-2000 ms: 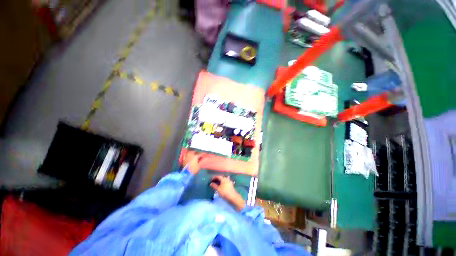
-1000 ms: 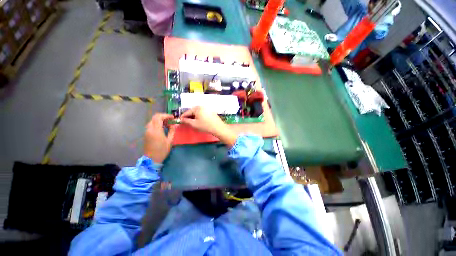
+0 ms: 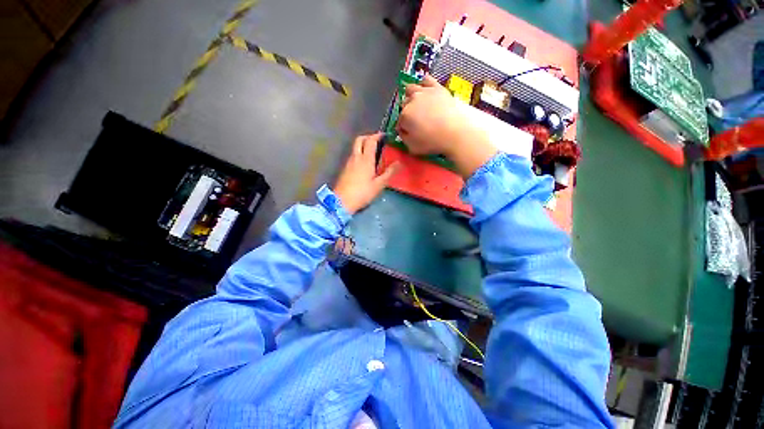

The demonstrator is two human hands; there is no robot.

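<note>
The power board (image 3: 400, 126) lies on the red foam pad (image 3: 419, 178), parts up, with two silver heat sinks, a yellow block and red-brown copper coils. My right hand (image 3: 436, 121) is over the board's left end, fingers bent down onto it; the fingertips' contact is hidden. My left hand (image 3: 364, 176) is at the board's near left corner, with a small dark thing between thumb and fingers; whether it grips this or the board edge is unclear. A small dark item (image 3: 461, 251), unclear, lies on the green bench (image 3: 402, 230).
A black tote (image 3: 109, 180) with a board inside stands at lower left. Right of the pad is a green belt (image 3: 628, 226) with a board (image 3: 668, 84) on a red pad (image 3: 624, 113). Red-orange posts (image 3: 632, 32) rise there. A yellow cord (image 3: 431, 312) hangs at the bench edge.
The view has turned, so the bench appears further right and the tote shows more fully. My right hand now reaches further over the board's left end; my left hand stays by its near corner.
</note>
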